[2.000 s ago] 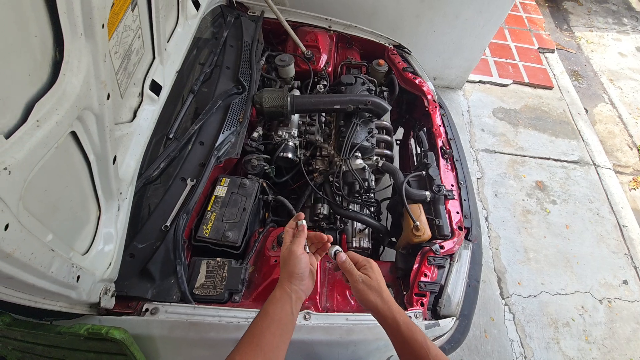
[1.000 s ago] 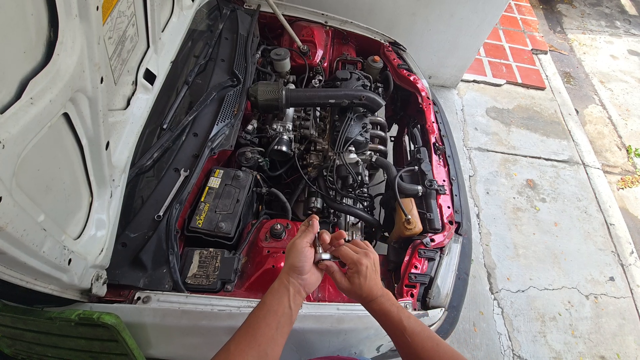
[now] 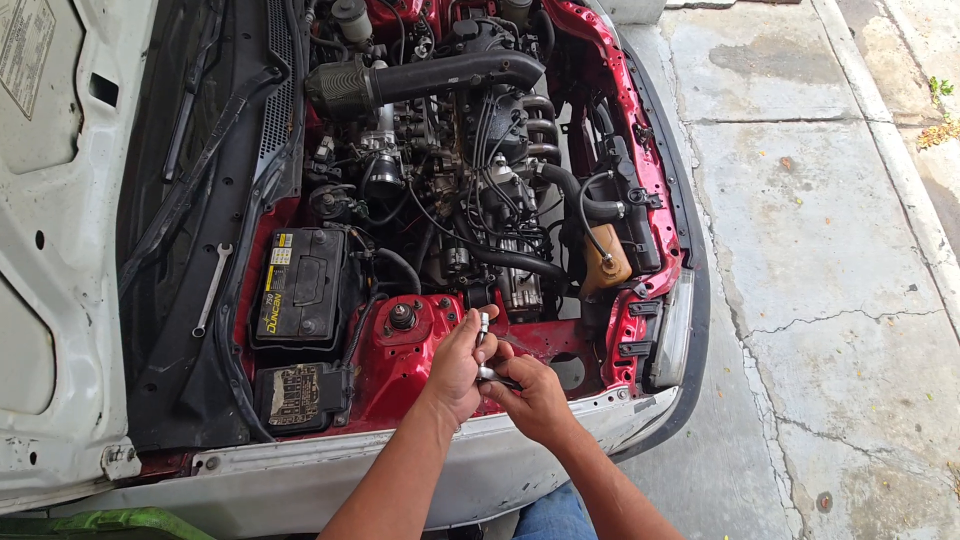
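Note:
My left hand [image 3: 457, 367] grips a small metal socket on an extension [image 3: 483, 324], held with the socket pointing up. My right hand [image 3: 534, 394] holds the ratchet wrench [image 3: 491, 375], whose head meets the lower end of the extension. Fingers hide much of the handle and the joint. Both hands are close together over the front fender side of the open engine bay, just right of the red strut tower [image 3: 403, 316]. A combination wrench [image 3: 213, 290] lies on the black cowl at the left.
The car battery [image 3: 301, 285] and a fuse box [image 3: 300, 397] stand left of the hands. Beyond them are the engine [image 3: 495, 127], its black intake tube [image 3: 457, 75] and a coolant reservoir [image 3: 606, 262]. The raised white hood [image 3: 60, 225] bounds the left side.
The hands have come together from slightly apart. The socket and the ratchet head, in separate hands two seconds ago, are now held joined or touching. The view has moved closer.

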